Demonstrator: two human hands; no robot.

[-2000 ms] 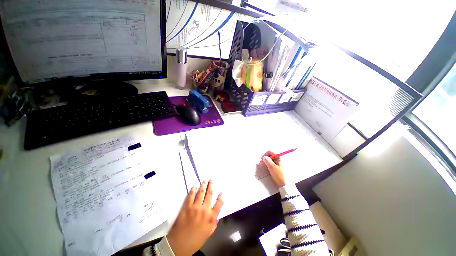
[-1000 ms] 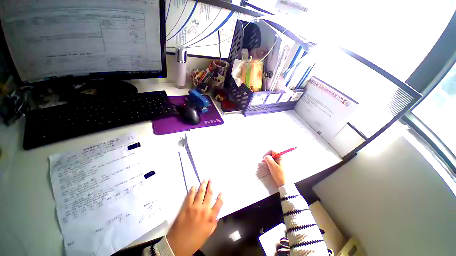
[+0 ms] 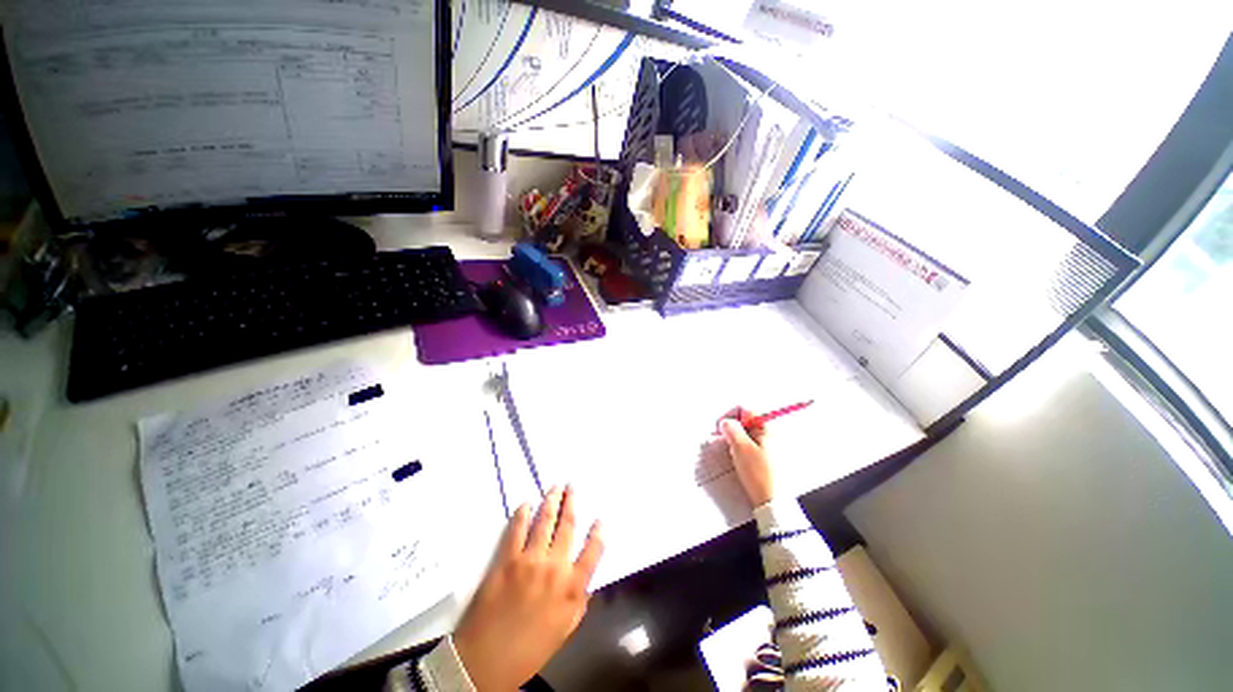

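My right hand (image 3: 746, 457) holds a red pen (image 3: 784, 412) over overexposed white sheets (image 3: 622, 433) at the right of the desk. The pen's tip is hidden or too small to tell. My left hand (image 3: 534, 588) lies flat at the near edge of these sheets, fingers apart, holding nothing. Grey edge lines of sheets (image 3: 518, 430) run up from its fingertips. A handwritten or printed sheet (image 3: 284, 527) with two black blots lies to the left of my left hand.
A black keyboard (image 3: 257, 318) lies below the monitor (image 3: 230, 108). A black mouse (image 3: 514, 311) and blue stapler (image 3: 538, 273) sit on the purple pad (image 3: 453, 338). Behind are a small bottle (image 3: 492, 189) and a file rack (image 3: 737, 277). A notice (image 3: 879, 291) leans at right.
My right hand and the red pen have shifted very slightly to the right. My left hand rests in the same place.
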